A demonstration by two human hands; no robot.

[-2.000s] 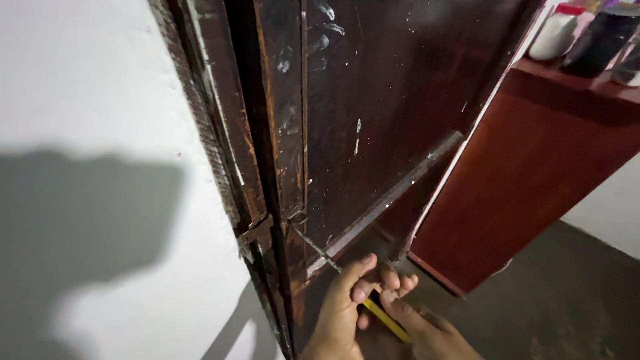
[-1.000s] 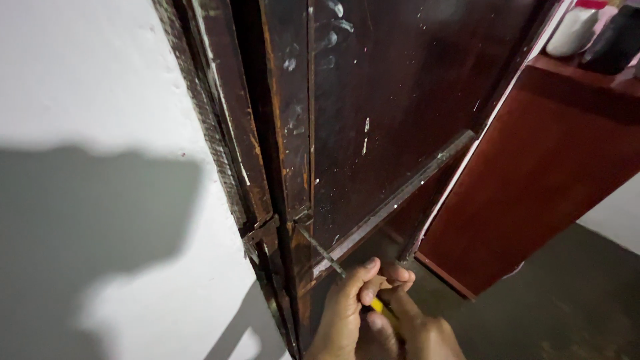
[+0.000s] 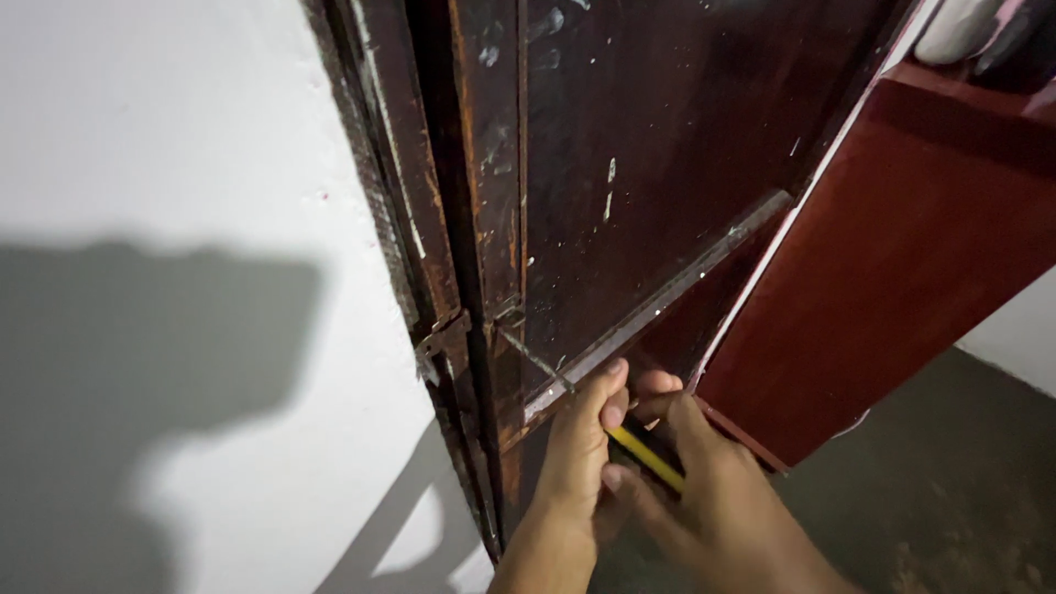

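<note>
A screwdriver with a yellow and black handle (image 3: 645, 459) and a thin metal shaft (image 3: 536, 360) reaches up and left, its tip at the edge of a dark brown wooden door (image 3: 660, 148). My left hand (image 3: 582, 437) is closed around the front of the tool, where shaft and handle meet. My right hand (image 3: 701, 478) holds the handle farther back, with its fingertips near the left hand's. A worn metal hinge plate (image 3: 444, 332) sits on the door frame (image 3: 412, 190), left of the tip. The exact spot the tip touches is too small to tell.
A white wall (image 3: 206, 124) with dark shadows stands at the left. At the right is a red cabinet (image 3: 891, 272) with containers (image 3: 957, 33) on top, above a dark floor (image 3: 932, 495). A ledge strip (image 3: 676, 297) crosses the door's lower part.
More of the yellow handle shows than one second ago, and the right hand's fingers have shifted on it. The shaft still reaches the door's edge.
</note>
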